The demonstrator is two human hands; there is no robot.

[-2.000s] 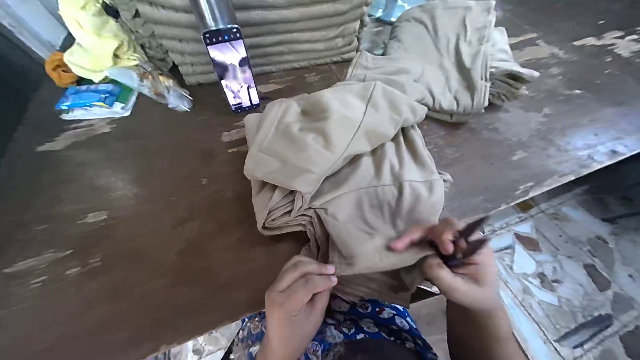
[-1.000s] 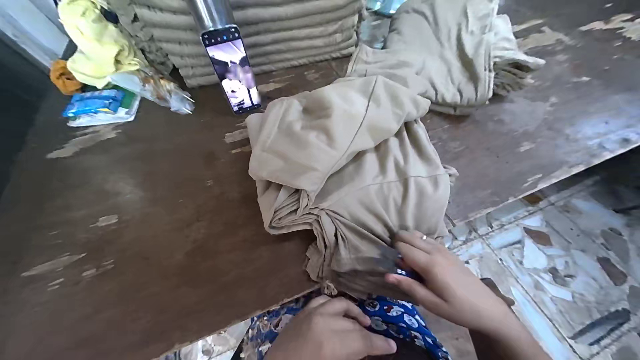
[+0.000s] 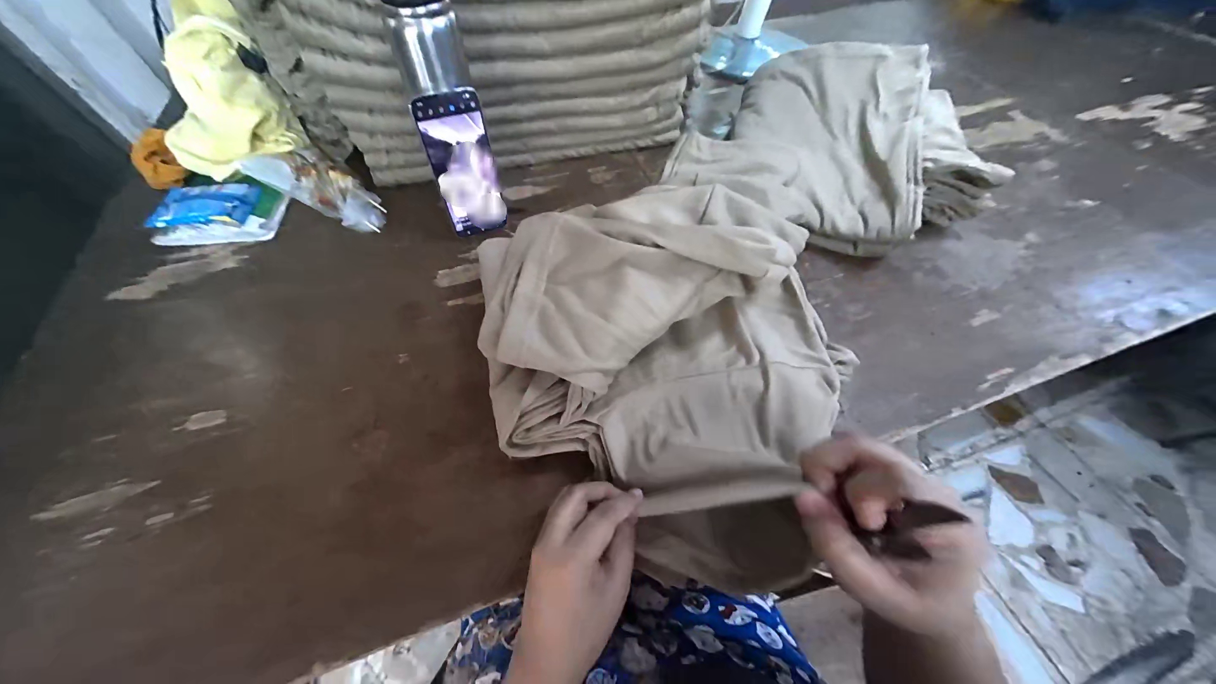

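A pile of beige fabric garments (image 3: 665, 313) lies folded at the table's front edge, one opening facing me. My left hand (image 3: 584, 551) pinches the left end of its hem between thumb and fingers. At the hem's right end, my right hand (image 3: 883, 532) pinches the cloth with thumb and forefinger. The same hand also holds a small dark cutting tool (image 3: 912, 527), likely thread snips, whose pointed blades stick out to the right; its details are blurred. Between the hands the hem is stretched and the opening gapes.
A phone (image 3: 461, 161) leans on a metal bottle (image 3: 427, 52) before a tall stack of beige cloth (image 3: 570, 76). More beige garments (image 3: 836, 142) lie behind right. Yellow cloth (image 3: 223, 95) and plastic packets (image 3: 214, 209) sit back left. Tiled floor (image 3: 1035, 532) shows beyond the table edge.
My hands, lower and on the cloth and at its edge a second ago, now hold the hem stretched between them. The dark tool shows in my right hand again, as two seconds ago.
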